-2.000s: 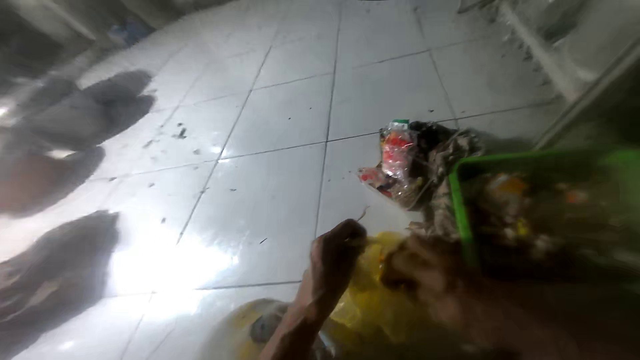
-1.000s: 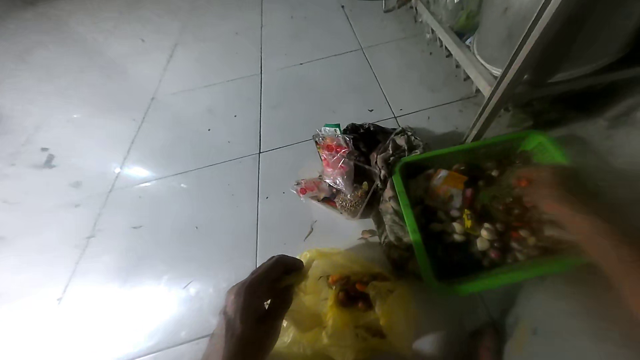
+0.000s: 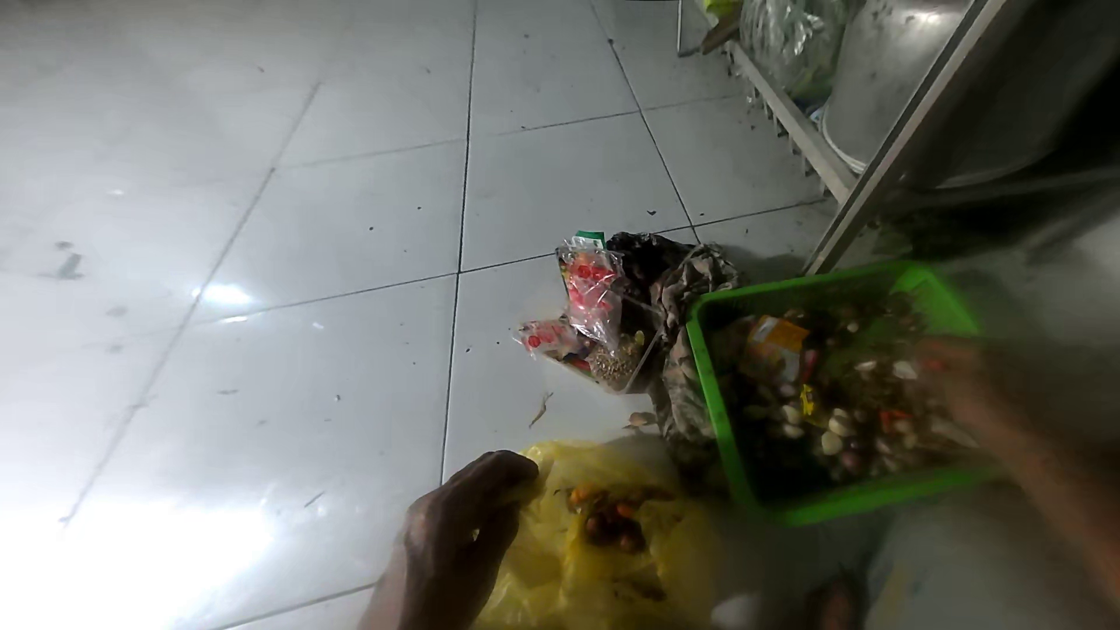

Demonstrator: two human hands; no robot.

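Note:
My left hand (image 3: 468,529) pinches the left rim of a yellow plastic bag (image 3: 560,569) at the bottom centre. Inside the bag's open mouth lie orange and dark reddish pieces (image 3: 612,521). On the right, my right hand (image 3: 958,376), blurred, is over the green plastic basket (image 3: 717,411), among its contents; whether its fingers hold anything is unclear. White garlic-like cloves (image 3: 831,442), small reddish pieces, an orange-and-white packet (image 3: 776,346) and a small yellow packet (image 3: 808,402) lie in the basket.
Left of the basket sit clear packets with red print (image 3: 593,293), a plastic tray of small seeds or grains (image 3: 617,363) and crumpled dark cloth or plastic (image 3: 687,284). A metal rack leg (image 3: 901,140) and a large metal pot (image 3: 884,79) stand at the upper right, on a tiled floor.
My right hand has moved from the yellow bag to the green basket on the right. My left hand stays at the bag, whose mouth now shows its contents. The view has shifted.

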